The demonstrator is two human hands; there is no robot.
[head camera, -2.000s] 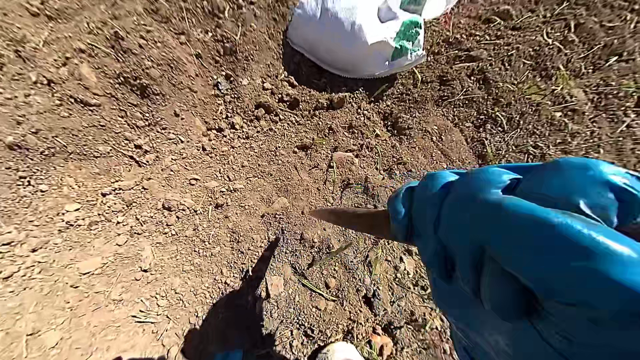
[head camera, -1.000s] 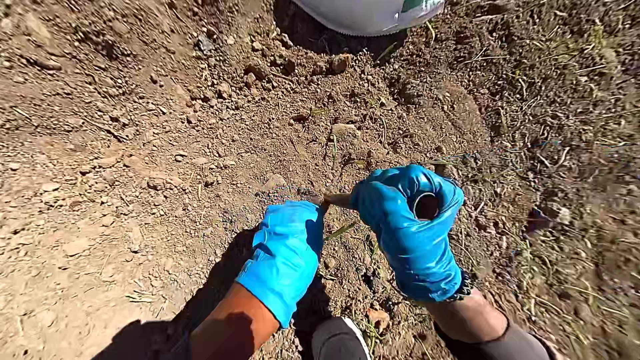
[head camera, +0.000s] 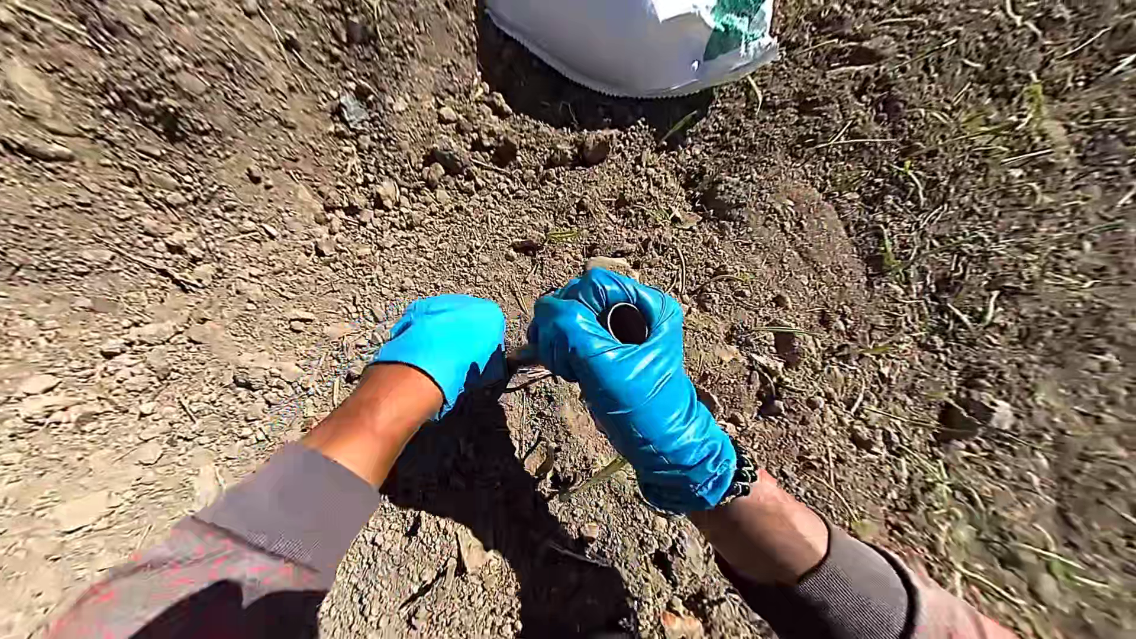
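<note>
My right hand (head camera: pixel 612 355), in a blue glove, is closed around a hand tool whose round, hollow handle end (head camera: pixel 627 323) faces up out of the fist. A short part of its narrow, brownish blade (head camera: pixel 524 357) shows between my hands. Close on the left is my left hand (head camera: pixel 448 342), also blue-gloved, with its fingers curled down and hidden beneath it. Whether it grips the blade or something else cannot be seen. Both hands are low over dry, stony soil (head camera: pixel 426 240).
A white bag (head camera: pixel 621 44) with a green print lies on the soil at the top. Small stones and clods (head camera: pixel 596 146) are scattered below it. Dry grass and stalks (head camera: pixel 941 222) cover the ground at the right. A dark shadow falls below my hands.
Two seconds back only my right hand was plainly in view, with the pointed blade showing. My left hand has since come in beside it. From one second ago, both hands stay close together.
</note>
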